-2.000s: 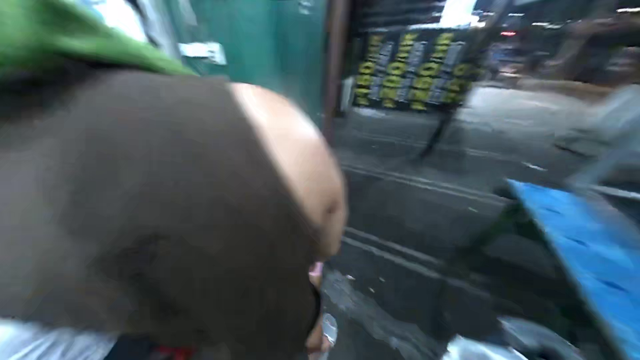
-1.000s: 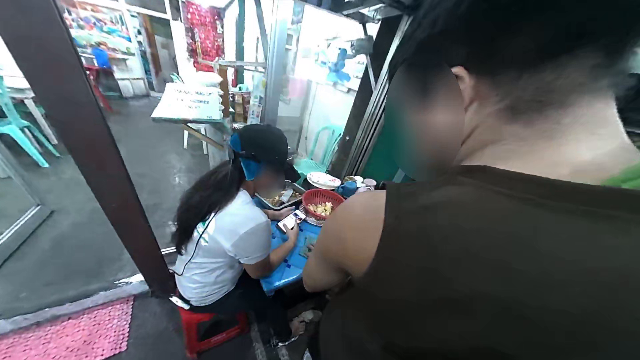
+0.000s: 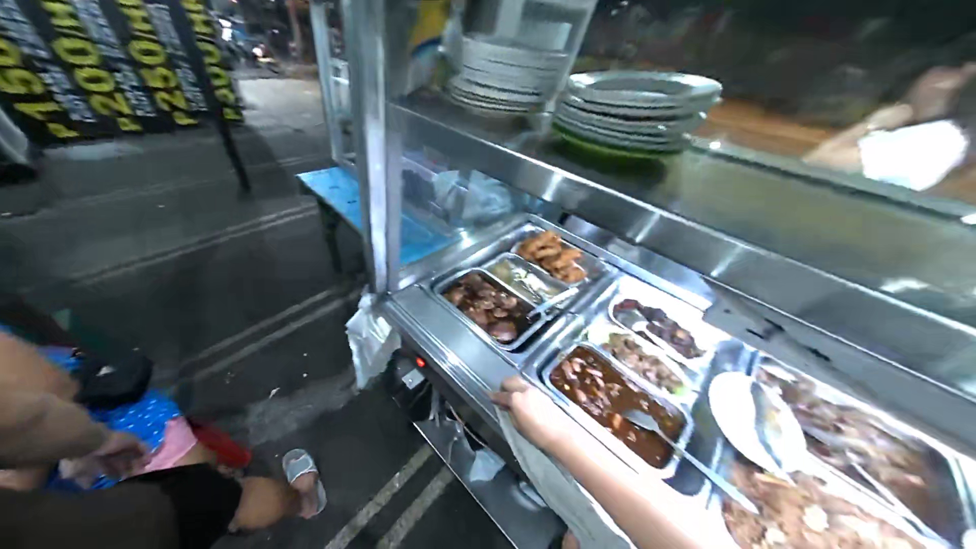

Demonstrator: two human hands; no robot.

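Observation:
My left hand (image 3: pixel 530 412) is at the front edge of a steel food counter (image 3: pixel 450 335), its fingers curled. A pale cloth or sheet (image 3: pixel 553 476) hangs just below it; whether the fingers grip this or only rest on the edge is unclear. Closest to the hand is a steel tray of dark red-brown stew (image 3: pixel 587 381) with a metal spoon (image 3: pixel 686 461) in it. Farther back are trays of dark meat pieces (image 3: pixel 488 305) and fried food (image 3: pixel 550 255). At right, a white bowl or ladle (image 3: pixel 755 423) lies over trays of chopped meat. My right hand is out of the frame.
Stacked plates (image 3: pixel 637 110) stand on the glass shelf (image 3: pixel 801 191) above. A metal post (image 3: pixel 374 152) rises at the counter's corner, with a plastic bag (image 3: pixel 370 339) hanging below. A blue table (image 3: pixel 335 191) stands behind. A person's knee and sandaled foot (image 3: pixel 305 484) are at lower left.
The view has swung to the food counter. My left hand is now visible at its edge; neither earlier frame plainly shows it.

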